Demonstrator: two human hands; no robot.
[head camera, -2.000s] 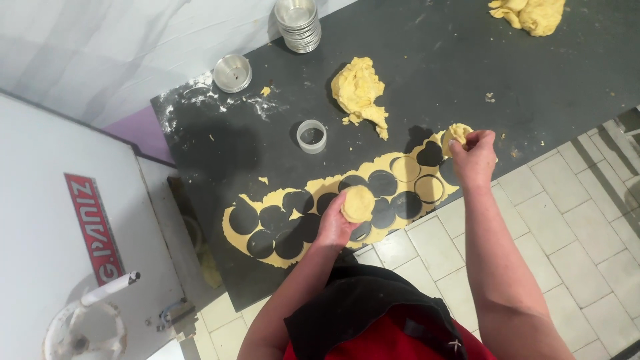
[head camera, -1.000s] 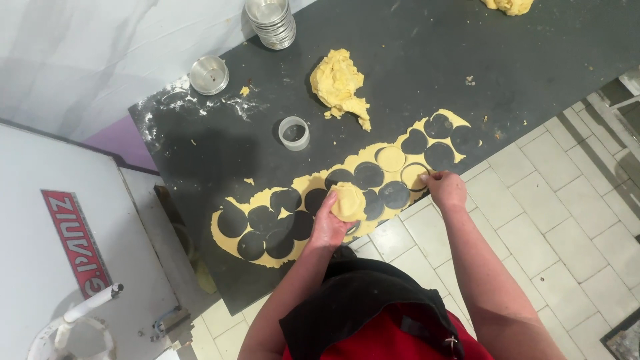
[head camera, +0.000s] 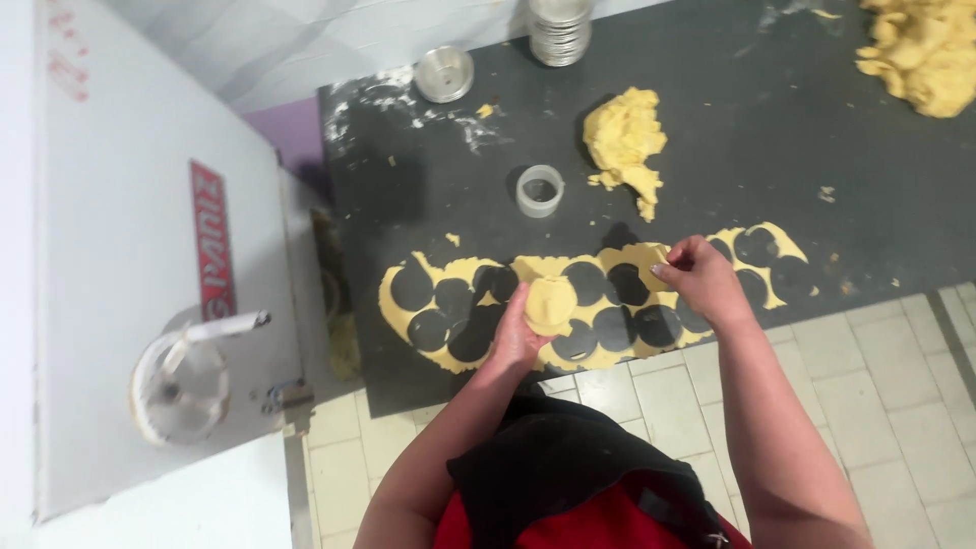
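Note:
My left hand (head camera: 520, 335) holds several round dough discs (head camera: 550, 303), stacked, above the left middle of a rolled yellow dough sheet (head camera: 526, 267). The sheet lies along the near edge of the dark table and is full of round holes. My right hand (head camera: 694, 274) pinches a round piece of dough (head camera: 652, 267) between thumb and fingers, lifted at the sheet's upper edge. Beyond the sheet stands a round ring cutter (head camera: 540, 191), touched by neither hand.
A crumpled dough lump (head camera: 625, 141) lies behind the sheet, a larger dough mass (head camera: 923, 53) at the far right. Shallow metal tins (head camera: 444, 75) and a tall tin stack (head camera: 560, 34) stand by the wall. A white machine (head camera: 152, 229) is on the left.
My right hand has moved left along the sheet from its right part and now lifts another disc. Two discs that lay in the sheet a second ago are out of their places. The view has shifted.

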